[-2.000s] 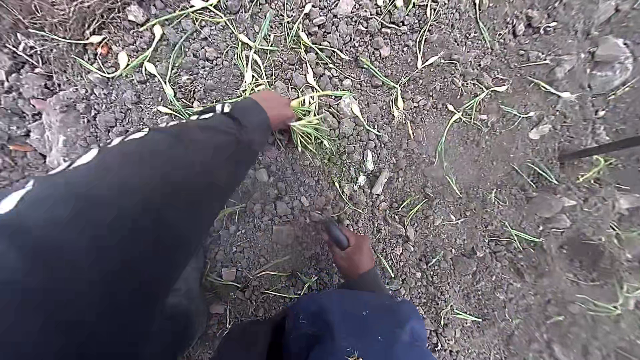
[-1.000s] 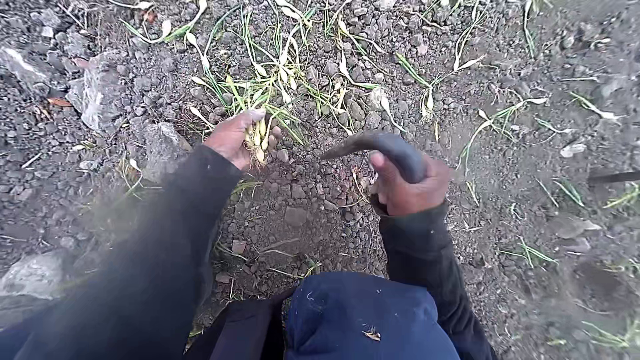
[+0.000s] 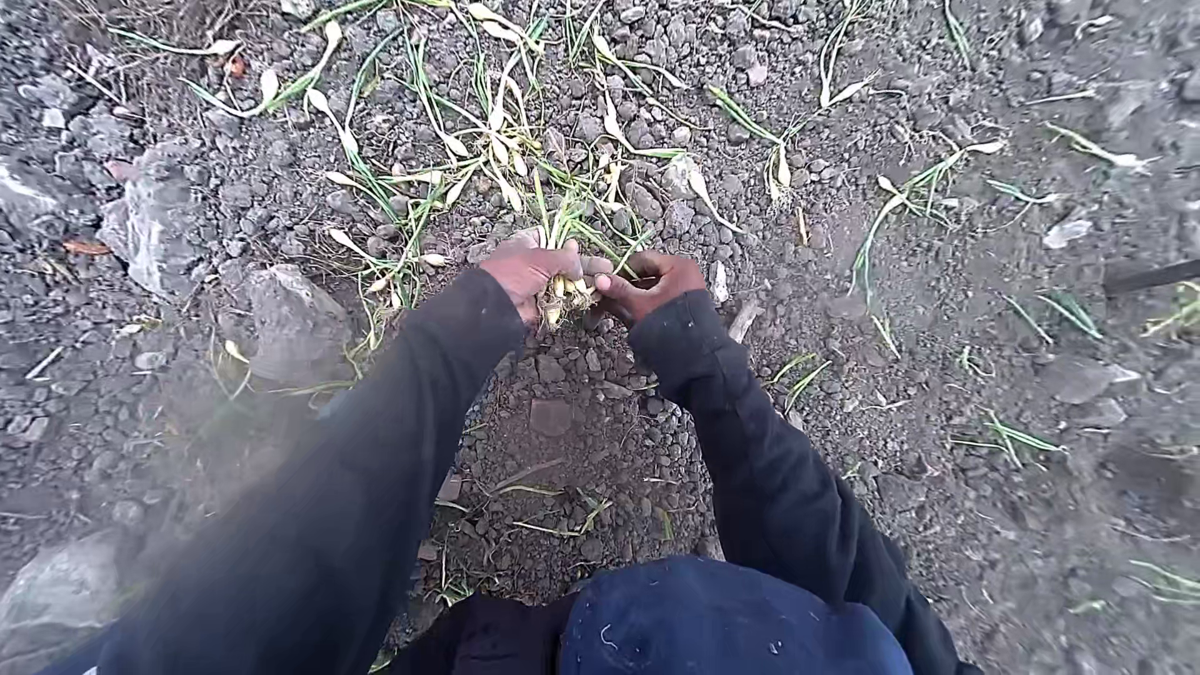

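Observation:
My left hand (image 3: 532, 272) is closed around a bunch of small pale bulbs with green leaves (image 3: 561, 298), their rooted ends pointing toward me. My right hand (image 3: 656, 283) touches the same bunch from the right, its thumb and fingers at the bulbs and leaves. Whether it grips any of them is hard to tell. Just beyond both hands, many loose bulb plants (image 3: 499, 141) lie scattered on the stony soil. The dark curved tool handle seen earlier does not show; it may be hidden by my right hand.
Large grey rocks (image 3: 295, 323) lie to the left, with another (image 3: 155, 225) behind them. More bulb plants (image 3: 886, 211) are spread to the right. A dark bar (image 3: 1153, 277) reaches in from the right edge. My knee in blue cloth (image 3: 731, 623) is at the bottom.
My left hand has moved right with its bulbs. My right hand has come left and forward to meet it; one second ago it held a dark curved tool handle, which is out of sight now.

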